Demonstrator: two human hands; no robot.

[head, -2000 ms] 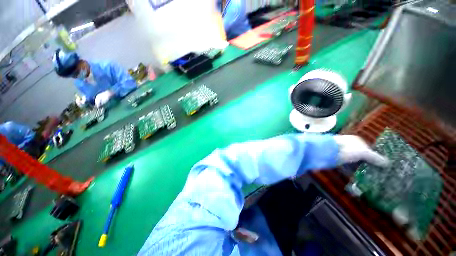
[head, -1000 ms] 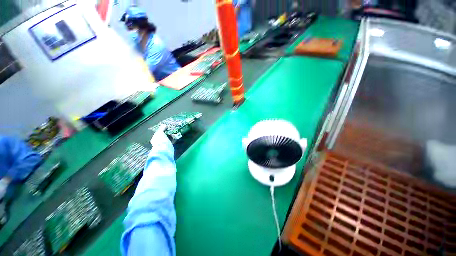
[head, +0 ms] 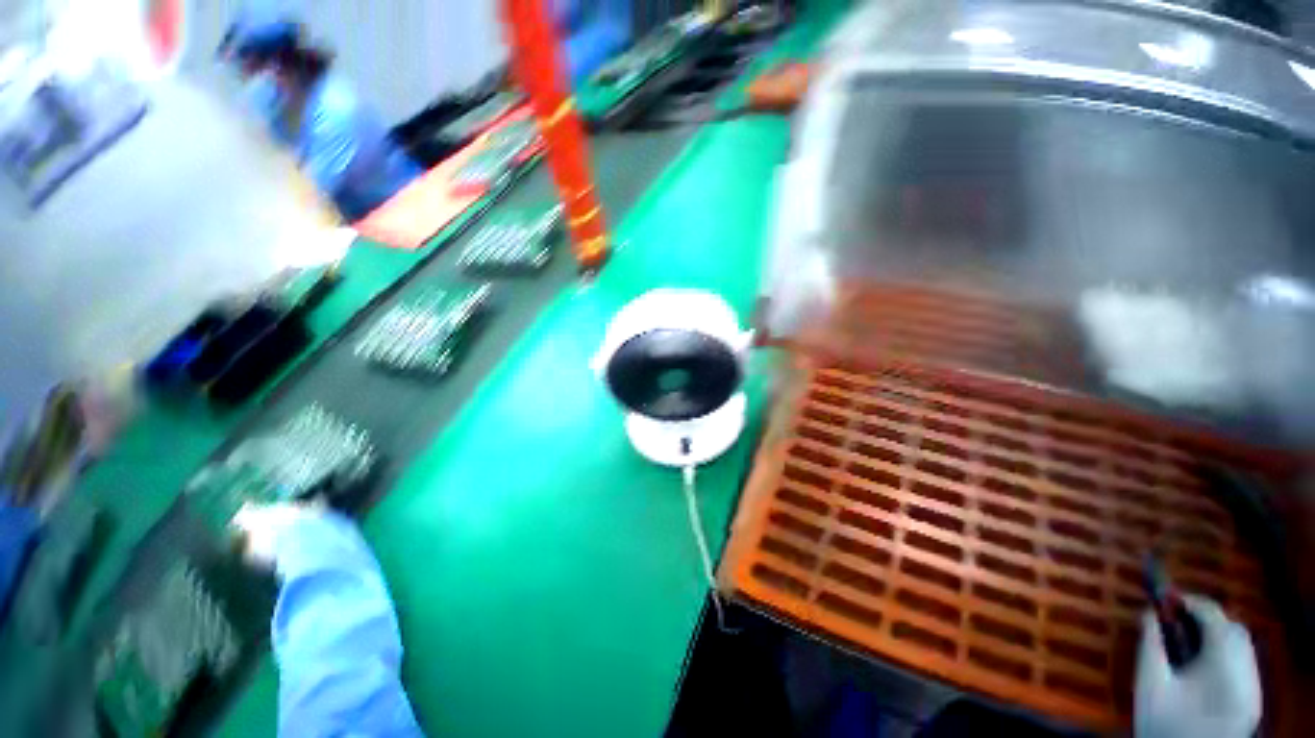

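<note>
My gloved left hand (head: 274, 531) is at the near edge of a green circuit board (head: 306, 450) on the dark belt at left. Blur hides whether its fingers grip the board. My white-gloved right hand (head: 1200, 678) is at the lower right, over the near right part of the orange-brown slotted grate (head: 945, 526). It is shut on small cutters (head: 1175, 623) with dark and red parts, jaws pointing up. No board lies on the visible part of the grate.
A white fan (head: 675, 378) with a cord stands on the green mat (head: 505, 534). A clear shield (head: 1067, 216) tilts above the grate. An orange post (head: 555, 137) rises by the belt. More boards sit on the belt. A person (head: 325, 123) is across it.
The board once on the grate is gone from there. My left hand left one belt board and moved to a nearer one. The view swung right; my right hand with cutters came into view.
</note>
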